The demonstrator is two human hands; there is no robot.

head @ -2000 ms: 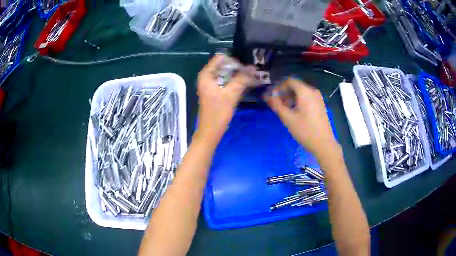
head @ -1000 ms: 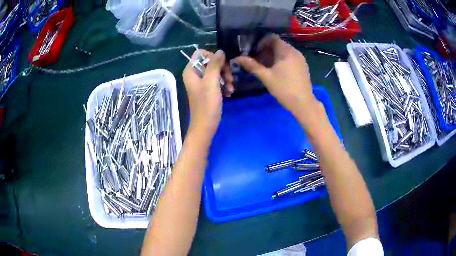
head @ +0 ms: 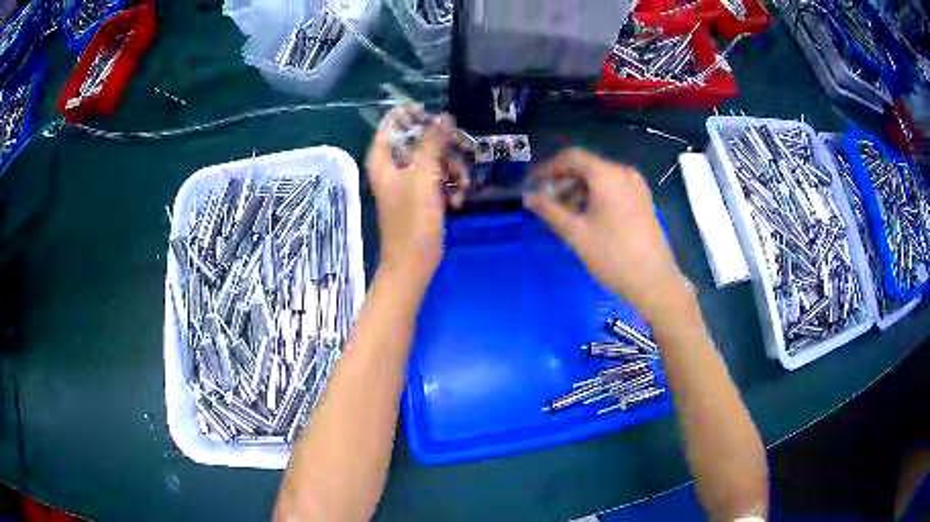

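My left hand point(head: 413, 189) is closed around several silver barrel-and-rod parts point(head: 406, 138), left of the press fixture point(head: 502, 149). My right hand point(head: 602, 214) is just right of the fixture, above the far edge of the blue work tray point(head: 500, 336). Its fingertips are blurred and curled together; I cannot tell if they hold a part. The fixture is a small silver block with holes, under the grey press head point(head: 540, 41). Loose silver parts point(head: 617, 375) lie at the tray's right side, partly beside my right forearm.
A large white bin point(head: 179, 336) heaped with parts stands left of the tray. A white block point(head: 714, 219), a white bin point(head: 780, 352) and a small blue tray point(head: 867, 204) stand at the right. Red bins point(head: 668, 94) and a translucent bin point(head: 296, 82) are behind. A pale cable point(head: 235, 117) crosses the table.
My right hand has moved back from the fixture toward me and the fixture now shows. My left hand stays left of the press, still with parts. The parts at the tray's right lie differently.
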